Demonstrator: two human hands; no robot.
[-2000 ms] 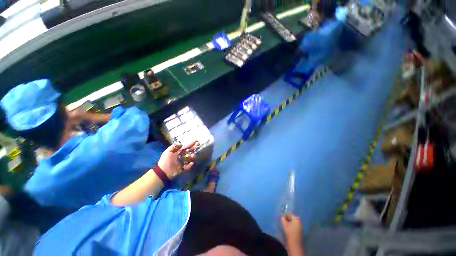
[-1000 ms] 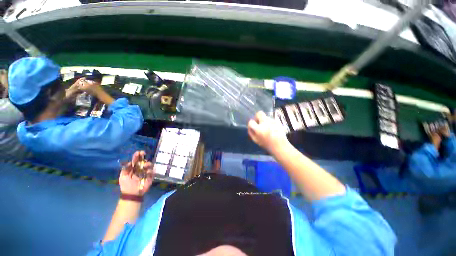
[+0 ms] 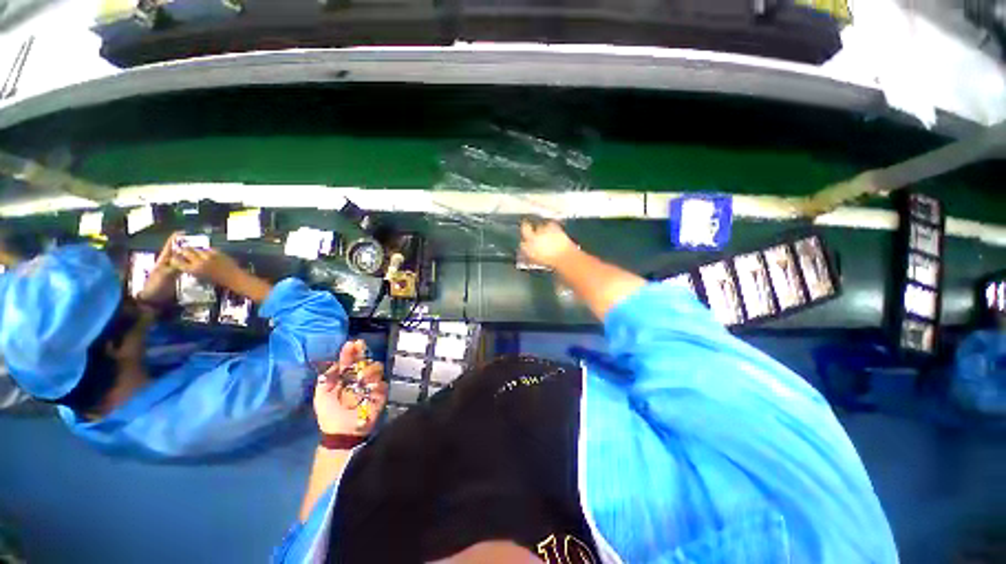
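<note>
My left hand (image 3: 351, 394) is palm up with curled fingers at the lower left, holding a loose cluster of small gold and dark flex modules (image 3: 360, 388). My right hand (image 3: 543, 240) reaches over the bench, fingers bent down over a small pale piece (image 3: 532, 262), perhaps a loose phone frame. The hand hides most of it, so I cannot tell if it is gripped. A clear, crinkly blister tray (image 3: 513, 165) lies behind my right hand, across the bench's white strip and the green mat.
A black phone tray (image 3: 835, 281) with several frames and a blue parts bin (image 3: 699, 223) are at the right. A second phone tray (image 3: 920, 275) is farther right. Stacked pale trays (image 3: 428, 358) are below the bench edge. A coworker (image 3: 188, 369) works at the left.
I have turned from the aisle to the bench. My right hand has let go of the clear tray, which now lies farther back. My left hand still holds the modules.
</note>
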